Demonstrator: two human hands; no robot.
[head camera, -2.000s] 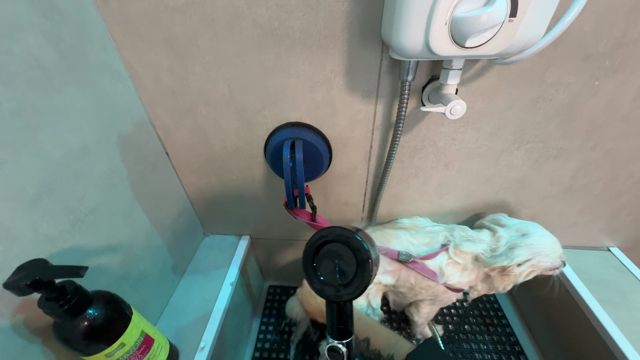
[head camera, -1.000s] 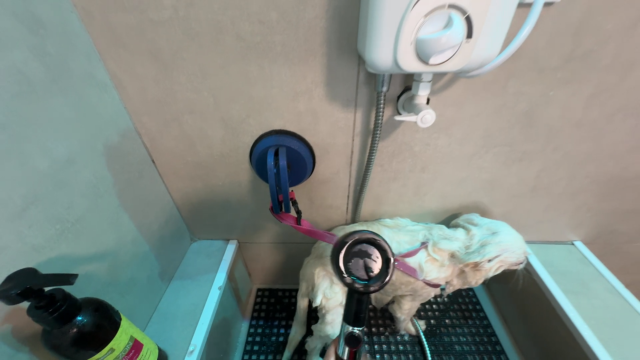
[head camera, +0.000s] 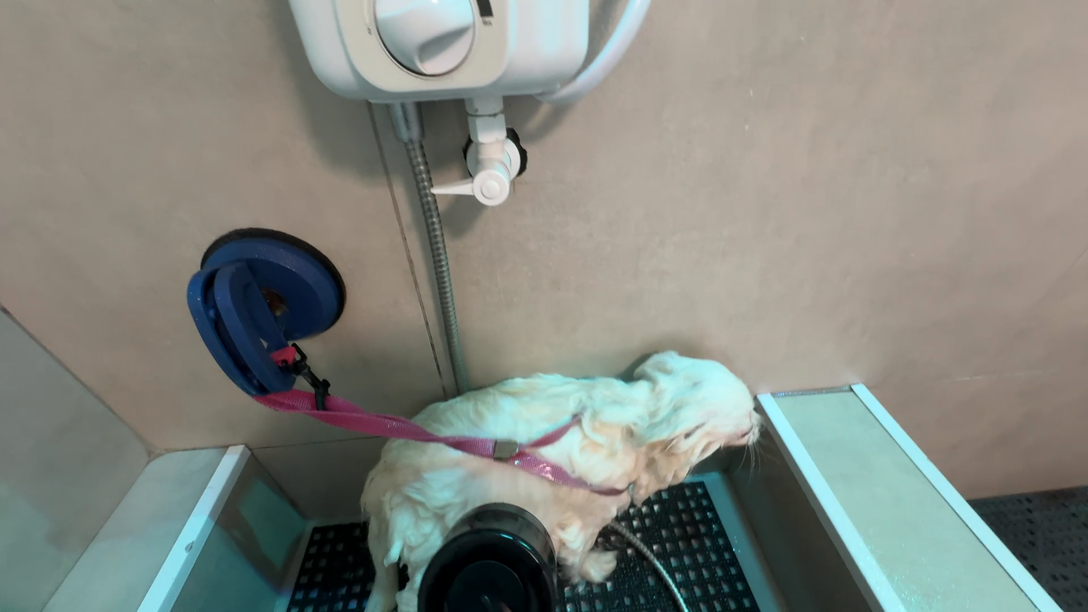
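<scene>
A wet, light-coated dog (head camera: 527, 425) stands in the wash tub, its head turned to the right. Around its chest runs a pink leash (head camera: 374, 422), clipped to a blue suction-cup handle (head camera: 276, 289) on the wall. In front of the dog's flank, a black shower head (head camera: 489, 565) shows at the bottom edge. Its handle is out of frame, and neither of my hands can be seen, so what holds it is hidden. A metal shower hose (head camera: 650, 557) lies by the dog's front legs.
A white water heater (head camera: 442, 51) with a dial hangs on the wall, a white valve (head camera: 490, 183) and a metal hose (head camera: 438, 255) below it. Tub ledges stand at left (head camera: 183, 535) and right (head camera: 901, 501). A black perforated mat (head camera: 697, 544) covers the tub floor.
The view has shifted right, leaving the pump bottle out of frame. The shower head has moved lower in view, and its handle no longer shows. The dog still stands on the mat.
</scene>
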